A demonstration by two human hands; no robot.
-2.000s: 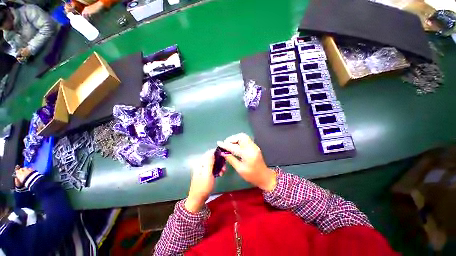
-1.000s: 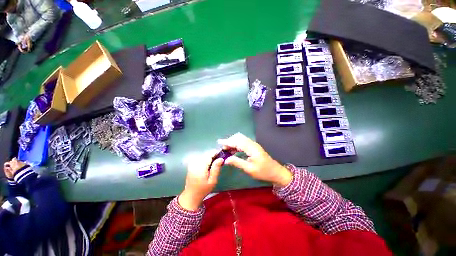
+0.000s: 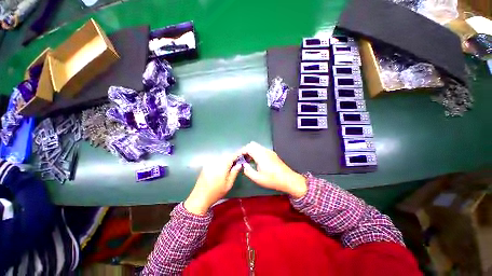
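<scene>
My left hand [image 3: 214, 180] and my right hand [image 3: 270, 171] meet at the bench's front edge, both closed around a small dark purple part [image 3: 242, 160]. The fingers hide most of it, so its exact shape cannot be told. A single device unit [image 3: 150, 173] with a dark window lies on the green bench left of my hands. Silver-grey devices [image 3: 312, 122] with dark screens stand in two columns on the black foam mat [image 3: 291, 145] at the right. One crinkled bagged module [image 3: 278, 94] lies at the mat's left side.
Bagged purple modules [image 3: 145, 118] are heaped centre left, beside small grey pieces [image 3: 97, 125] and tangled silver-grey frames [image 3: 53, 153]. A black tool tray [image 3: 193, 53] and open cardboard boxes [image 3: 81, 62] stand behind. Another box [image 3: 375, 75] is at right. A person's striped sleeve [image 3: 16, 186] is far left.
The view has shifted, so bench items sit higher, those at left further left. My hands have closed together more tightly around the part, which shows less than before.
</scene>
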